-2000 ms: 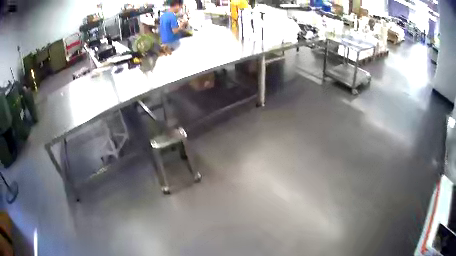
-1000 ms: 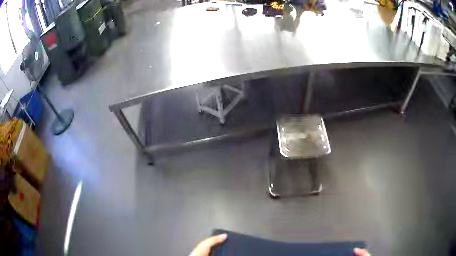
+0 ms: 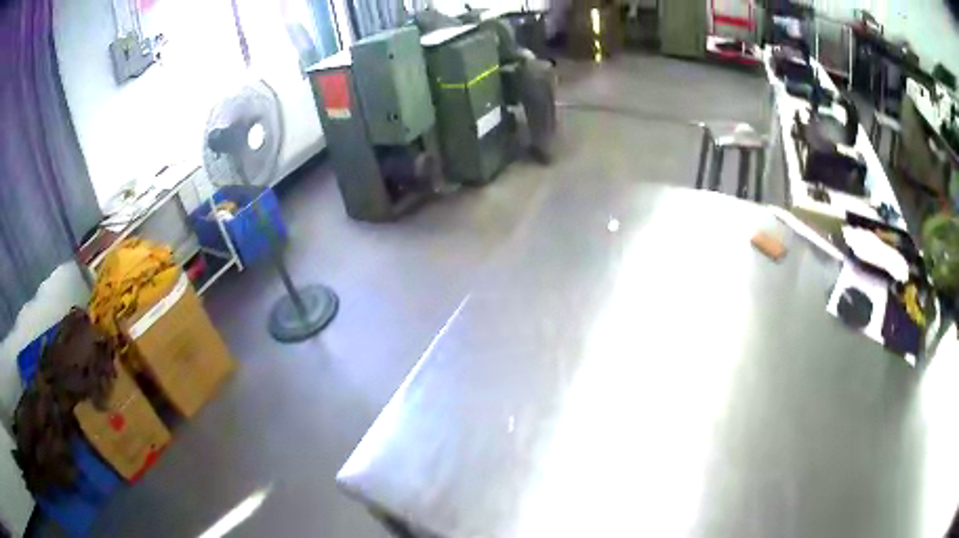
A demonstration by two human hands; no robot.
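No hand shows in the head view now, and the dark blue fabric is out of the picture too. Nearest in front of me is a large shiny metal worktable, with its left corner at the lower middle and strong glare across its top. A small orange-brown block lies near its far edge. Dark items and papers lie at its right side.
Left of the table stand a pedestal fan, a blue bin and cardboard boxes with yellow and dark brown cloth. Green cabinets stand beyond. A stool stands past the far edge.
The view has turned left and come closer to the metal table. Both hands and the dark blue fabric, seen at the bottom one second ago, have left the picture, as has the near stool.
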